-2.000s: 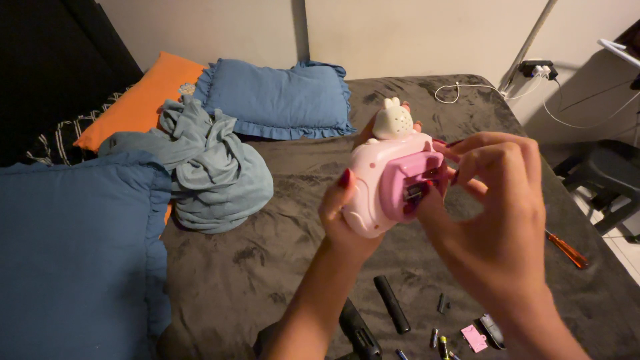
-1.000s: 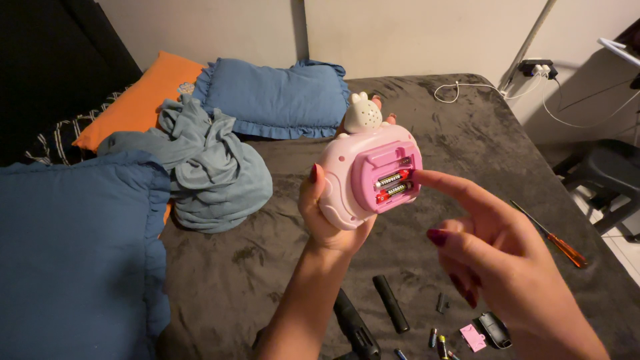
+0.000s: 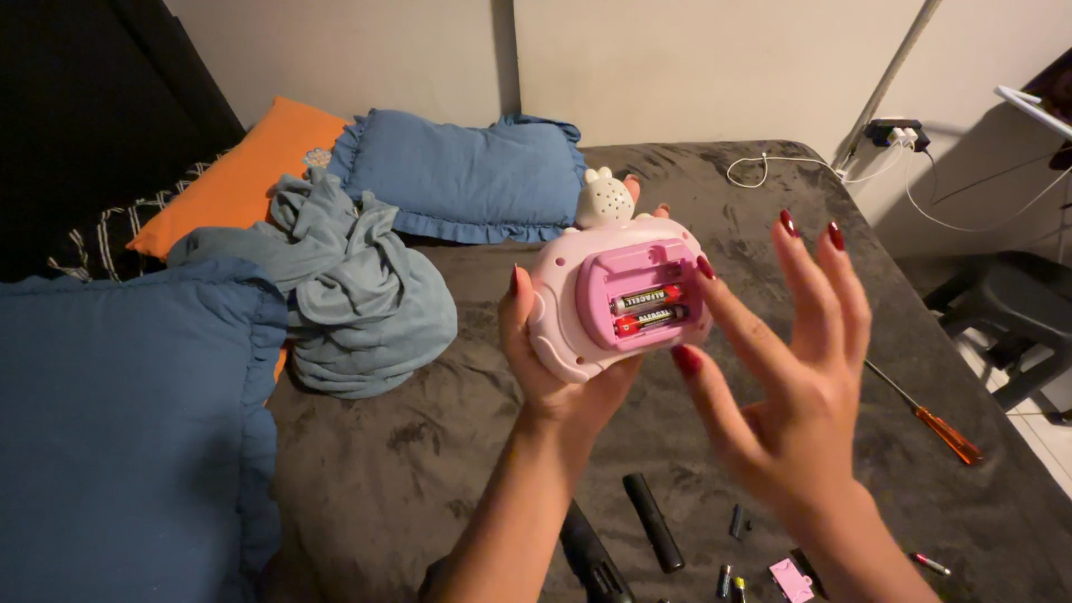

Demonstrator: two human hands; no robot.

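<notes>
My left hand [image 3: 569, 377] holds a pink plastic toy [image 3: 557, 310] with a white, perforated animal-shaped top [image 3: 606, 199]. Its back faces me, and the battery compartment [image 3: 593, 293] is uncovered. Two red-and-black batteries lie side by side in it, an upper battery [image 3: 646, 300] and a lower battery [image 3: 651, 321]; the slot above them holds none. My right hand [image 3: 787, 377] is at the compartment's right side, fingers spread and holding nothing, its index fingertip at or just before the rim. Below on the bed lies a small pink plastic cover [image 3: 791, 580].
The dark bedspread [image 3: 402, 469] carries a screwdriver with an orange handle [image 3: 948, 435], a black cylinder [image 3: 653, 521], a black device [image 3: 590, 557] and several loose batteries. Blue pillows [image 3: 469, 172], a grey-blue cloth [image 3: 368, 293] and a white cable [image 3: 783, 159] lie around. A dark stool [image 3: 1017, 293] stands at right.
Two seconds ago my right fingers were at the compartment, partly covering it. They have drawn back and spread, and both batteries now show. The left hand still holds the toy.
</notes>
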